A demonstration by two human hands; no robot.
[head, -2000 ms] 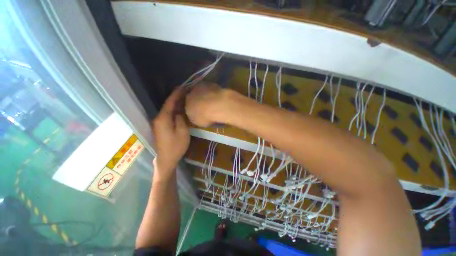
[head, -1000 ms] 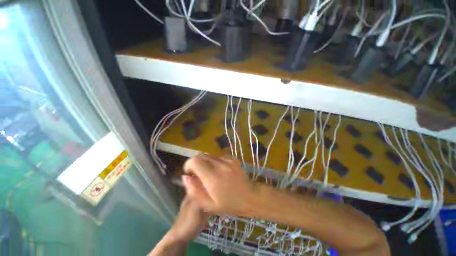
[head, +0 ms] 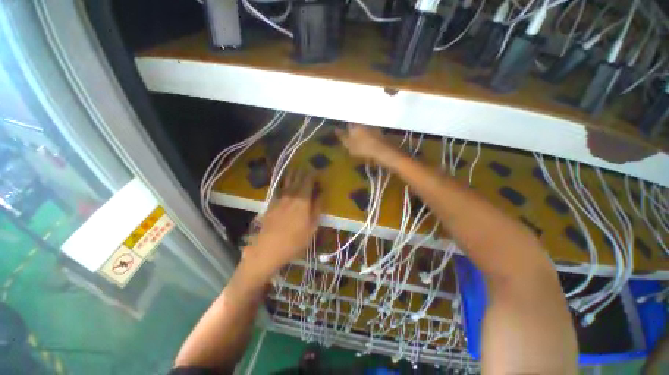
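Observation:
My left hand [head: 290,220] lies over the front edge of the yellow socket board [head: 337,187], fingers spread. White cables [head: 287,157] run down to its thumb side; whether it grips them is hidden. My right hand [head: 361,142] reaches under the upper shelf edge [head: 293,86] beside hanging white cables. Its fingertips are small and blurred, so I cannot tell if they hold a cable. Dark sockets [head: 511,195] sit in rows on the board. A bunch of cables [head: 220,157] hangs over the board's left end.
Black power adapters [head: 415,42] with white cables stand on the upper shelf. Many white plugs hang at the lower rack bars [head: 352,337]. A blue tray [head: 472,304] is below at the right. The cabinet door with a warning label [head: 136,245] is at the left.
My hands, together at the lower left a second ago, are now apart. My right hand has moved up to the cables under the upper shelf, my left onto the board's edge. The view has shifted slightly.

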